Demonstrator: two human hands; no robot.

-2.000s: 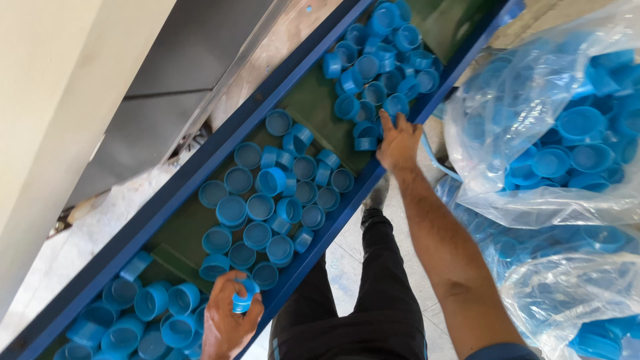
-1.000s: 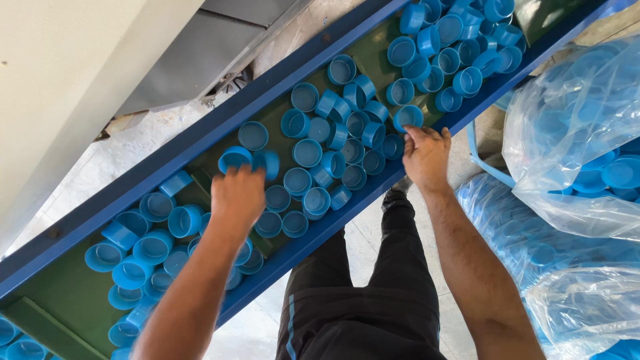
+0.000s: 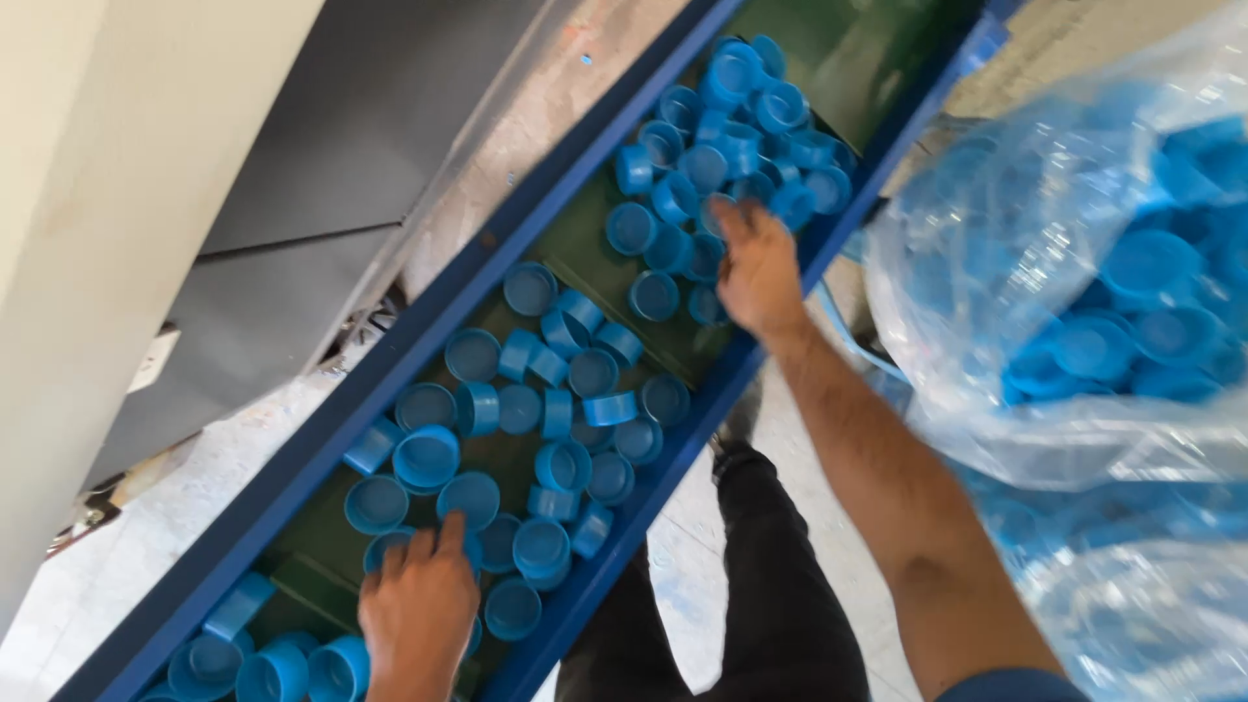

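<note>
Many blue plastic caps [image 3: 426, 458] lie loose in groups on a green conveyor belt [image 3: 585, 249] with blue side rails. My left hand [image 3: 419, 595] is over the lower middle group, its fingertips at a cap [image 3: 468, 500]; its fingers hide part of the caps beneath, and whether it grips one cannot be told. Further up the belt, my right hand [image 3: 756, 263] reaches over the near rail, with its fingers touching caps at the lower side of the upper group [image 3: 704, 169]. Its fingertips are slightly blurred.
Clear plastic bags filled with blue caps [image 3: 1150, 263] stand on the right, beyond my right arm. A grey and cream machine housing [image 3: 283, 322] is at the left, past the belt's far rail [image 3: 390, 375]. My legs are beside the near rail [image 3: 634, 517].
My right hand has moved from the near rail's edge inward over the upper caps. My left hand was holding a cap two seconds ago; it is now among the middle caps. The view has shifted.
</note>
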